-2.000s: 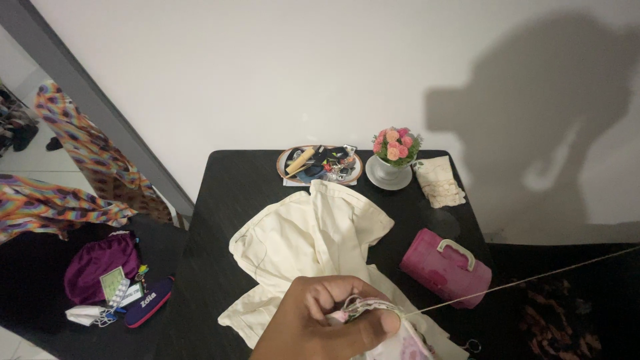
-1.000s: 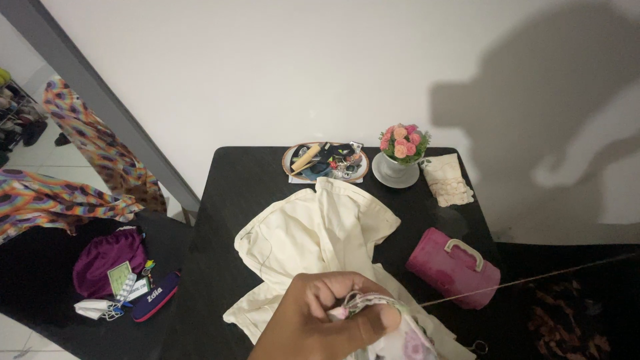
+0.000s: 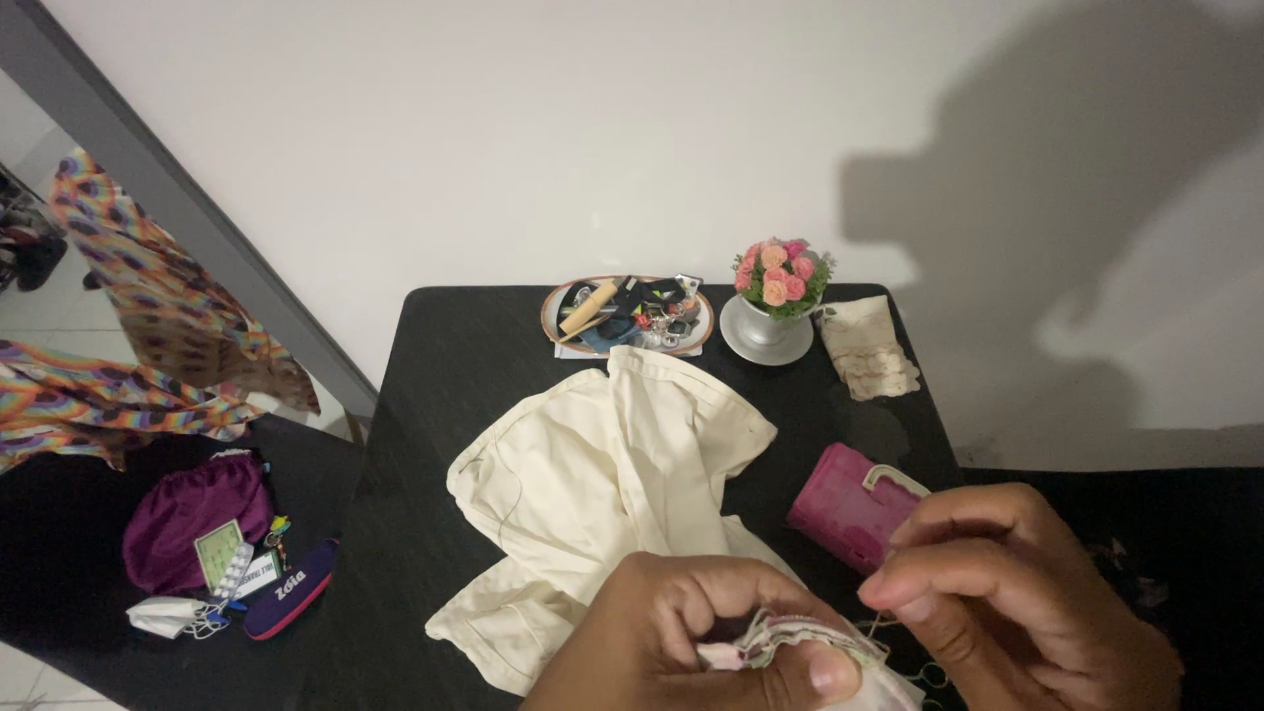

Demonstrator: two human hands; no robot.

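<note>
My left hand [image 3: 731, 632] pinches the gathered edge of a white and pinkish printed fabric [image 3: 810, 632] between thumb and fingers, at the bottom centre. Close beside it on the right, my right hand [image 3: 997, 592] has its thumb and fingertips brought together; whether a needle is between them cannot be seen. A thin thread [image 3: 877, 622] shows between the fabric and my right hand. Beneath and beyond my left hand, a cream cloth garment [image 3: 602, 464] lies crumpled on the black table [image 3: 415, 395]. A pink case [image 3: 854, 504] with a cream handle is partly hidden behind my right hand.
An oval tray [image 3: 546, 321] of small items, a potted bunch of artificial flowers [image 3: 775, 276] on a saucer and a folded lace-edged cloth [image 3: 869, 346] stand along the back. At left are a purple drawstring bag [image 3: 197, 513], a dark zip case [image 3: 291, 592] and a leaning mirror's frame [image 3: 197, 197].
My right hand, out of view in both earlier frames, has come in from the right and is near the fabric. The thread that stretched off to the right is no longer taut across the view.
</note>
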